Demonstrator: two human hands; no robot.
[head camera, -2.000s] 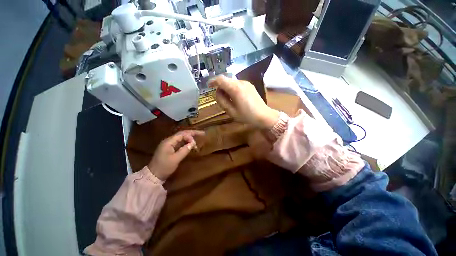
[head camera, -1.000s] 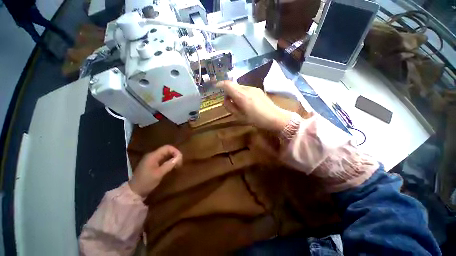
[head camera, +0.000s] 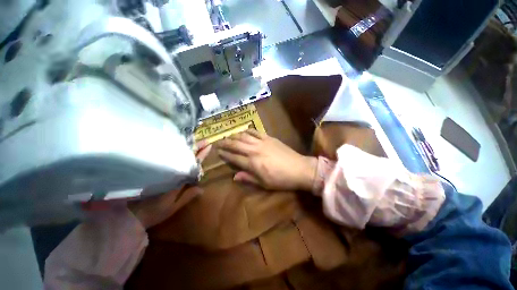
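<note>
A brown garment panel (head camera: 227, 215) lies over the table and toward my lap. A yellow clamp frame (head camera: 232, 122) with dark markings lies on it beside the silver clamp bracket (head camera: 238, 93). My right hand (head camera: 272, 161) lies flat on the cloth, fingers spread at the frame's front edge. My left hand (head camera: 170, 204) is partly hidden under the white machine head (head camera: 96, 124); some fingertips show at the frame's left end. Whether it grips the cloth cannot be told. The needle area is hidden by the head.
A brown corner (head camera: 306, 96) is folded over a white sheet (head camera: 352, 105) right of the clamp. Thin tools (head camera: 425, 148) and a flat dark rectangle (head camera: 460, 139) lie on the white table at right. A control panel (head camera: 448, 34) stands at the right rear.
The view has moved closer to the machine head. My right hand has come down from beside the needle area onto the cloth. My left hand has moved in from the left to the frame.
</note>
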